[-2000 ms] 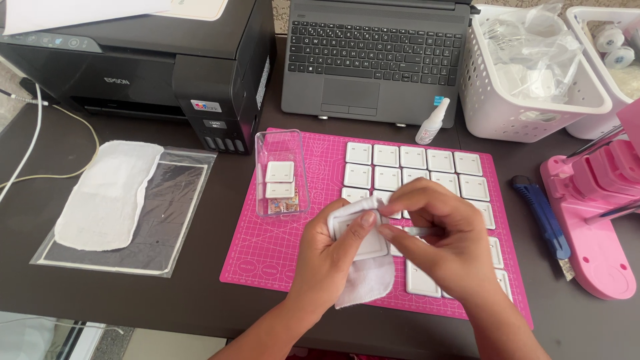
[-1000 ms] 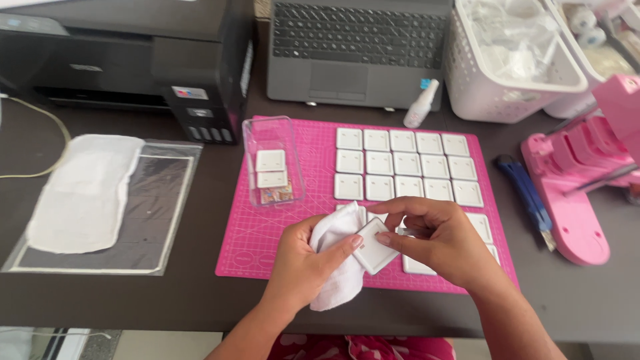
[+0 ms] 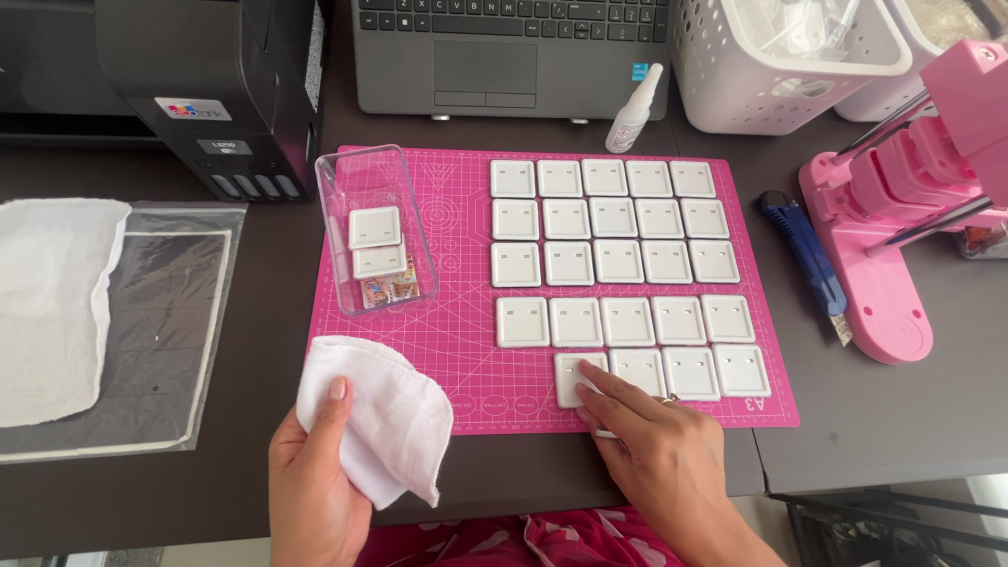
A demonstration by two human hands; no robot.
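My left hand (image 3: 319, 472) grips a folded white cloth (image 3: 386, 417) off the front left of the pink cutting mat (image 3: 465, 315), the thumb on top. My right hand (image 3: 657, 441) rests its fingertips on a white square plastic piece (image 3: 571, 390) with two small slots, at the left end of the front row. A small white object (image 3: 605, 433), mostly hidden, sits between its lower fingers. Several like pieces (image 3: 626, 321) lie slots up in rows on the mat. A clear plastic box (image 3: 335, 236) holds more pieces (image 3: 374, 228) and small printed pictures (image 3: 390, 290).
A laptop (image 3: 484, 71) and a white nozzle bottle (image 3: 634, 110) stand behind the mat. A black printer (image 3: 213, 94) is at the back left, above a white cloth (image 3: 55, 307) on a plastic sleeve (image 3: 157, 354). White baskets (image 3: 756, 87), a blue cutter (image 3: 807, 260) and a pink press (image 3: 882, 291) are right.
The square piece held between my hands over the mat now lies in the front row under my right fingertips. My left hand has moved away to the left with the cloth.
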